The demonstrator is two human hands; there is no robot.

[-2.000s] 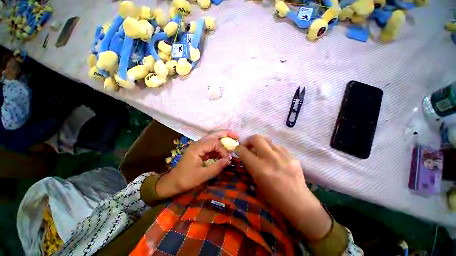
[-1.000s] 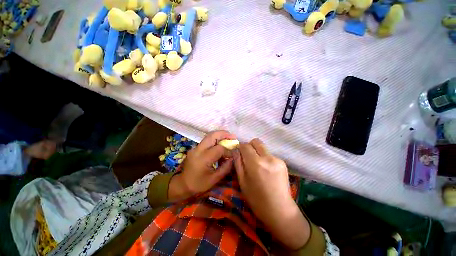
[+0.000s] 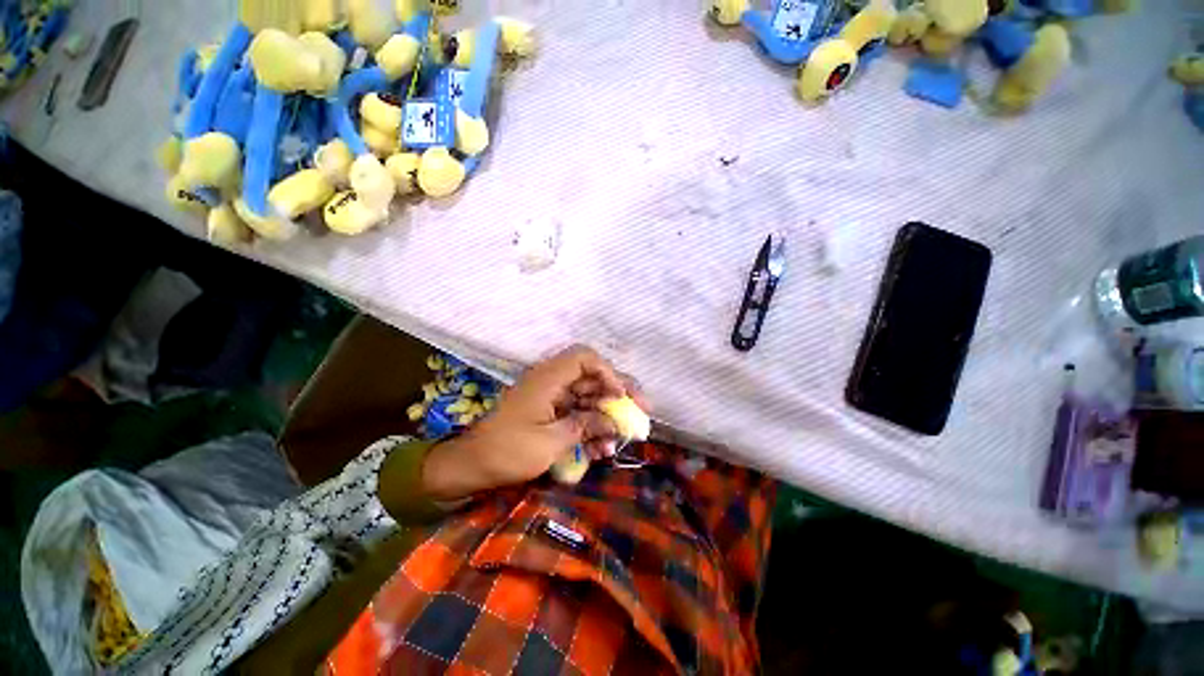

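My left hand (image 3: 535, 423) holds a small plush toy piece (image 3: 626, 419) by its pale yellow end, over my lap at the table edge. A second yellow end and a bit of blue show below my fingers. A small loop of thread (image 3: 631, 457) hangs at the piece. My right hand is not in view. No needle can be made out.
The table (image 3: 634, 291) holds a toy pile (image 3: 310, 119) at left, more toys (image 3: 911, 33) at the far side, thread snips (image 3: 757, 293), a smartphone (image 3: 920, 328), a clear bottle (image 3: 1162, 281) and a purple box (image 3: 1088, 458). A cardboard box (image 3: 346, 396) stands below.
My right hand has left the toy piece and gone out of the picture. My left hand still holds the piece, now turned so more of its yellow end shows.
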